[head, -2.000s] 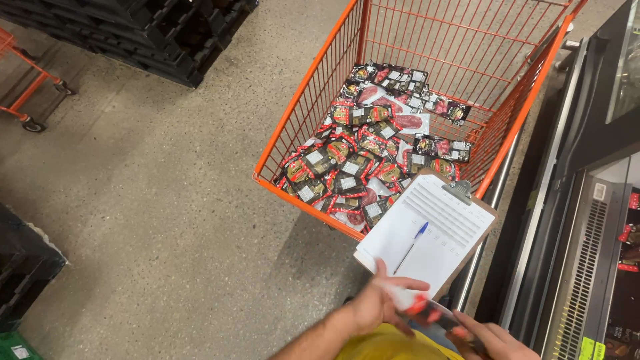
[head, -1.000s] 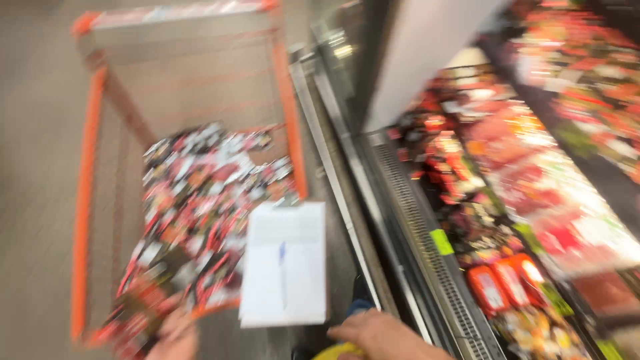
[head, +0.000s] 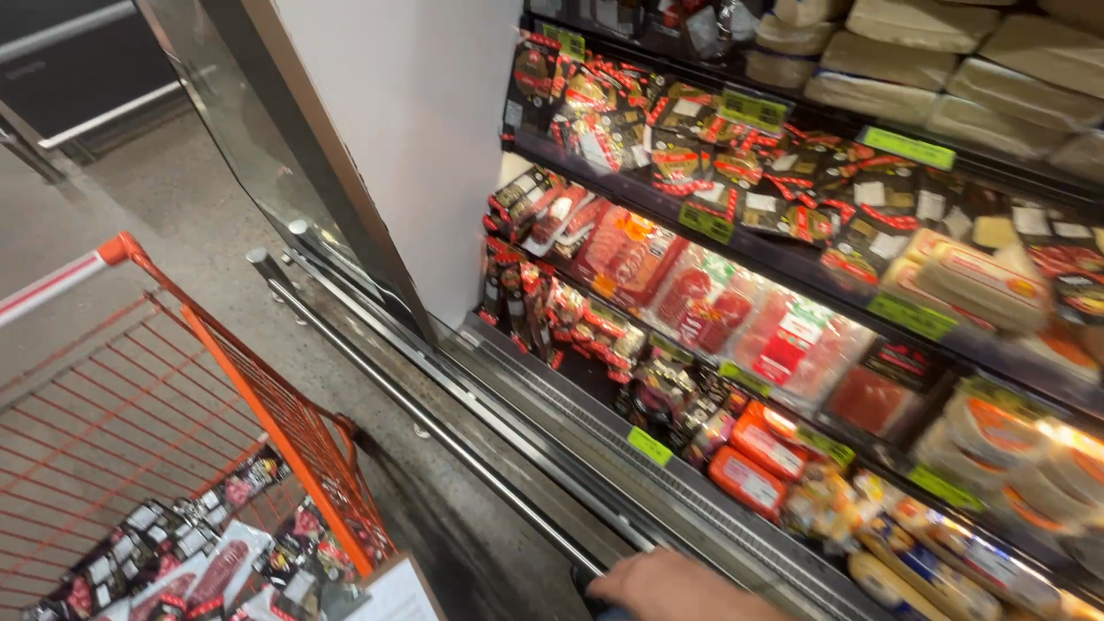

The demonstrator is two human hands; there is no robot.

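Observation:
My right hand point(head: 681, 591) is at the bottom edge of the head view, close to the end of the metal bumper rail point(head: 431, 423); its fingers are partly hidden, so whether it grips anything cannot be told. My left hand is out of view. At the lower left, vacuum-packed meat packs point(head: 228, 565) lie in the orange wire shopping cart point(head: 267, 431). A corner of the clipboard with white paper point(head: 398, 595) shows at the cart's near side. On the right, the refrigerated display case holds black-and-red packs point(head: 742, 172) and sliced-meat trays point(head: 798, 345).
The metal rail runs diagonally along the case's base, between case and cart. A white side panel point(head: 405, 129) with a glass edge stands at the case's left end. Wrapped blocks point(head: 906, 69) fill the upper right shelf. Orange-red packs point(head: 746, 479) sit on the lowest shelf.
The view has swung right toward the display case. My left hand, over the cart with a pack one second ago, has left the view. Both hands were at a pack near the clipboard two seconds ago.

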